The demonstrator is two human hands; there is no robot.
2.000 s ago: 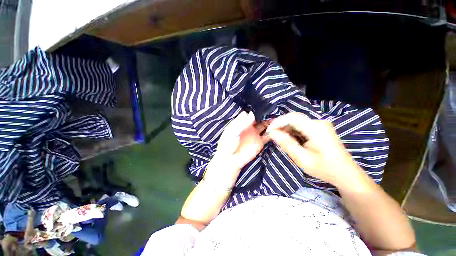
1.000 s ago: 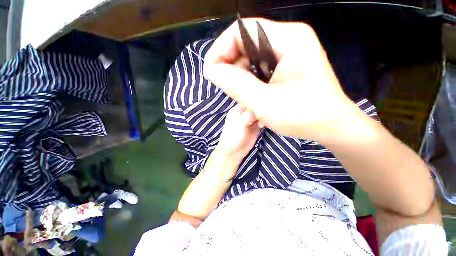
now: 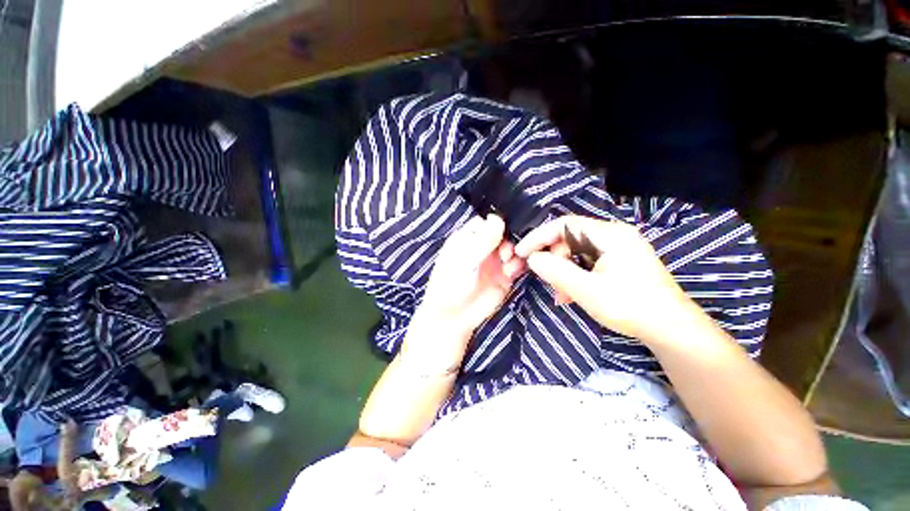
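A navy-and-white striped garment [image 3: 399,190] lies bunched on my lap. A plain black fabric piece [image 3: 504,198] shows at its middle, just beyond my fingertips. My left hand [image 3: 474,269] pinches the cloth by the black piece. My right hand [image 3: 599,267] is beside it, thumb and forefinger closed together at the same spot. The needle and thread are too small to make out. A bit of a dark object shows in the right palm, mostly hidden by the fingers; the snips' blades are not visible now.
A wooden-edged table [image 3: 379,48] runs across the top. More striped garments [image 3: 60,250] lie on a blue-edged stand [image 3: 271,200] at left. Mixed cloth [image 3: 150,434] is at lower left. Clear plastic [image 3: 883,289] hangs at right. The floor [image 3: 309,349] is green.
One second ago my right hand was raised towards the camera with dark pointed snips showing; it is now back down beside my left hand. My left hand stays at the cloth.
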